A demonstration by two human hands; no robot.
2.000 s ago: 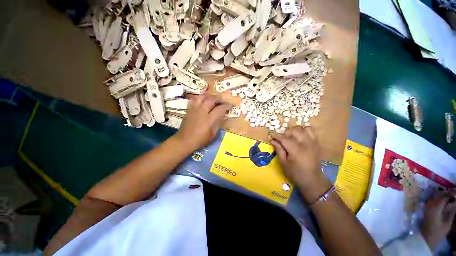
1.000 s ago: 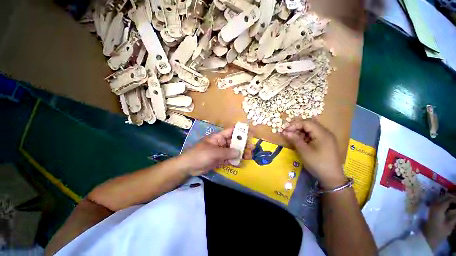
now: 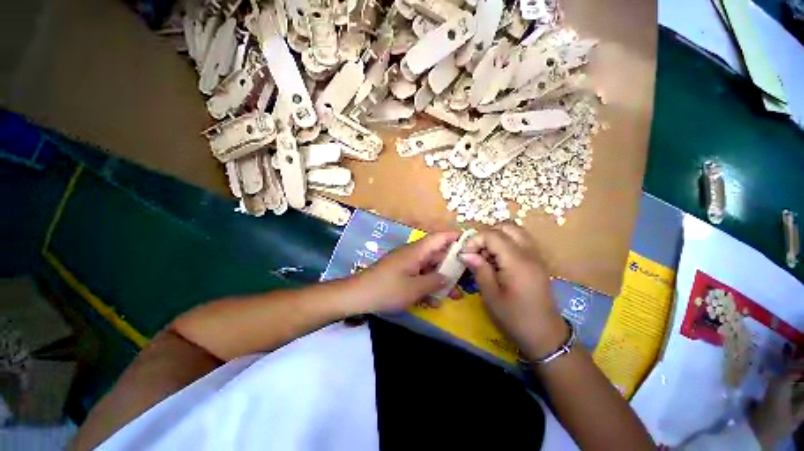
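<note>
My left hand holds a beige housing tilted over the printed headset carton. My right hand is at the housing's upper end, with its thumb and finger closed on it. Whether a tiny disc is between those fingertips is hidden. A large heap of beige housings with dark holes lies beyond my hands. A loose pile of tiny beige discs lies at the heap's right side.
Brown cardboard lies under the heap. Single beige pieces lie on the green surface at right. A white sheet with a red panel bears small beige pieces; another person's blurred hand is beside it. Paper sheets lie at far right.
My left hand first reached to the heap's edge, then held a housing over the carton. My right hand has moved left from the discs to the housing. The view has shifted slightly.
</note>
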